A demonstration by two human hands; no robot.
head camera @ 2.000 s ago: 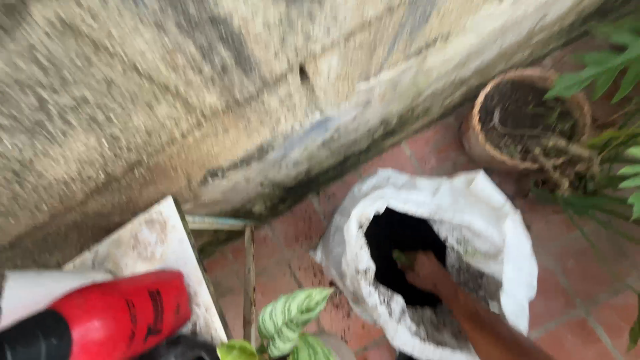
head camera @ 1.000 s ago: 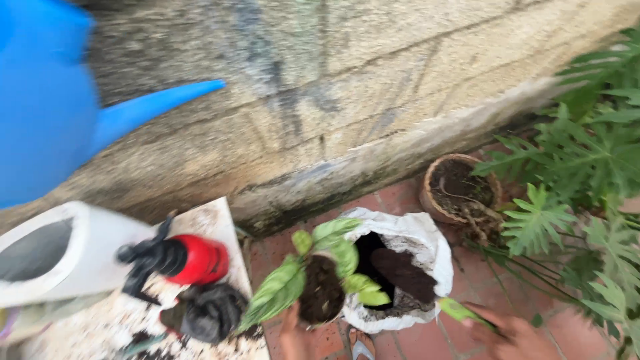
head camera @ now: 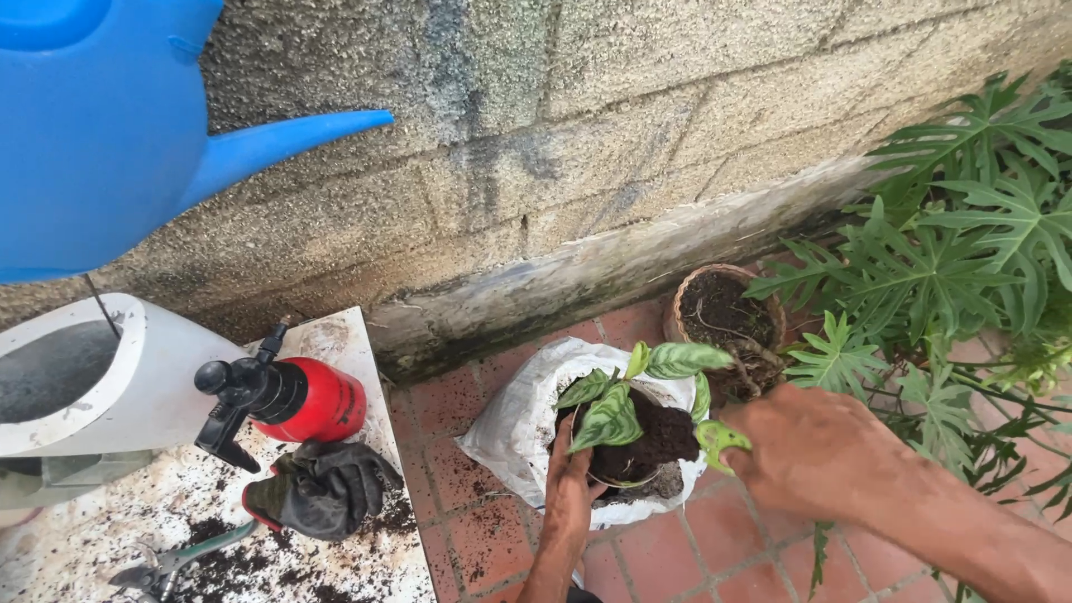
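Observation:
With its fingers around the side of a small pot [head camera: 630,481], my left hand [head camera: 569,486] holds a plant with patterned green leaves [head camera: 610,417] over the open white woven sack [head camera: 511,423]. My right hand [head camera: 796,444] grips the light green handle of a hand trowel [head camera: 722,444]. Dark soil [head camera: 670,435] covers the trowel's blade, which lies over the pot's rim. Some grey-brown soil shows inside the sack below the pot.
A red pressure sprayer [head camera: 322,400], dark work gloves [head camera: 327,490], pruning shears [head camera: 188,559] and a white planter [head camera: 159,377] are on the soil-strewn white table [head camera: 335,331]. A blue watering can [head camera: 100,134] is upper left. Behind the sack stand a terracotta pot [head camera: 677,314] and a large leafy plant [head camera: 930,260].
Two seconds ago a hand was inside the sack. The potted plant is now over the sack, and the soil-laden trowel has moved left from beside the sack to the pot.

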